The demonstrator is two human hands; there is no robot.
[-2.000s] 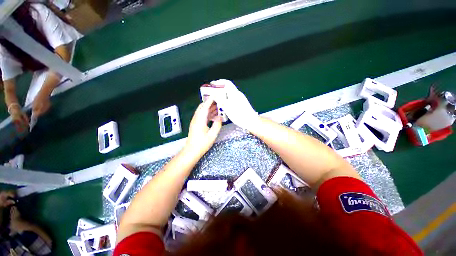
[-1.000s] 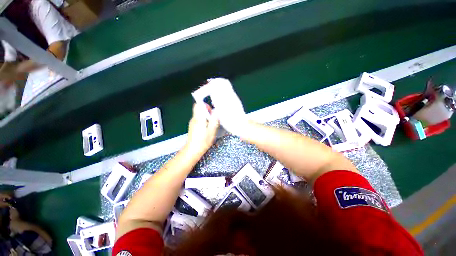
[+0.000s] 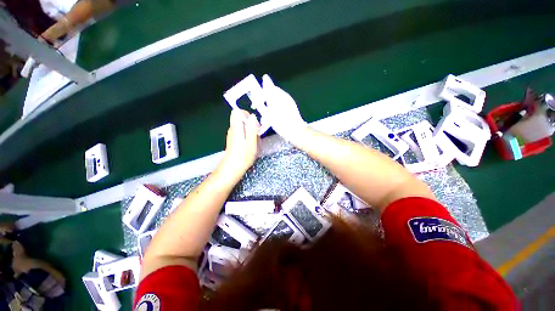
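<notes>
A white housing (image 3: 243, 88) with an open window is held up over the green belt, near the near rail. My left hand (image 3: 242, 135), bare, holds its lower left part. My right hand (image 3: 282, 113), in a white glove, holds its right side. The fingers hide part of the frame, and I cannot tell if a small part is between them. Several white housings, such as one with a grey window (image 3: 306, 212), lie on silvery bubble wrap (image 3: 274, 174) below my hands.
Two housings lie on the belt at left, one (image 3: 164, 143) nearer. White housings are piled at right (image 3: 464, 135) beside a red tray (image 3: 535, 147) with a bottle. More are stacked at lower left (image 3: 119, 273). A pale rail (image 3: 389, 106) crosses the view. People are partly visible at left.
The two belt housings have moved left. The held housing is tilted and its window now shows; my right fingers have opened off its face to its side. The person at upper left has shifted.
</notes>
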